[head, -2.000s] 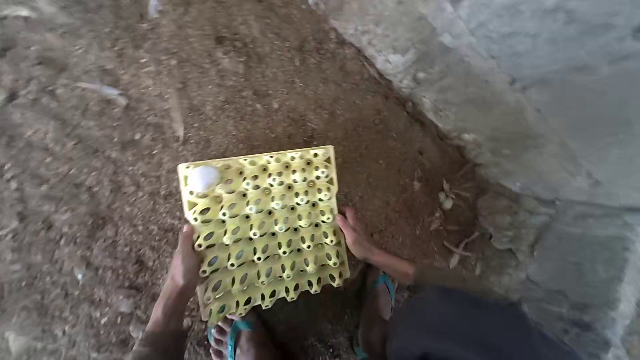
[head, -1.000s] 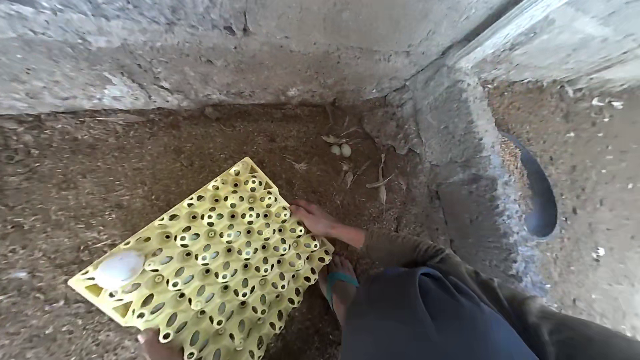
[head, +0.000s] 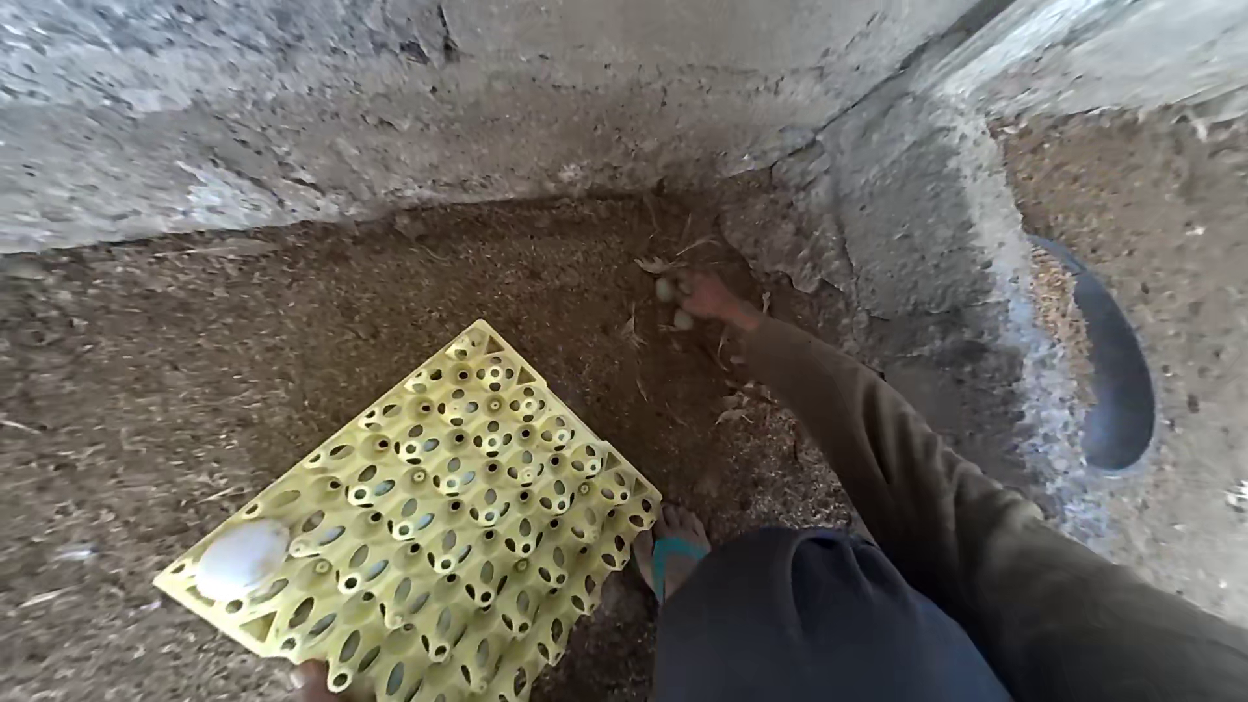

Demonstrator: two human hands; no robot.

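A yellow plastic egg tray (head: pixel 468 507) is tilted at the lower left, with one white egg (head: pixel 242 559) in its left corner cell. Only the fingertips of my left hand (head: pixel 317 680) show, gripping the tray's lower edge. My right arm is stretched out to the floor by the wall corner. There my right hand (head: pixel 710 297) is at two small pale eggs (head: pixel 666 290) lying on the dirt. Its fingers are partly hidden, so whether they hold an egg is unclear.
A rough concrete wall (head: pixel 487 107) runs across the back and meets a low concrete divider (head: pixel 907 224) at the right. Beyond the divider lies a dark curved trough or tire piece (head: pixel 1116 380). Dry leaves and straw lie near the eggs. My sandaled foot (head: pixel 675 546) is beside the tray.
My right hand has let go of the tray's edge and moved out to the pale eggs by the corner. My left hand remains on the tray.
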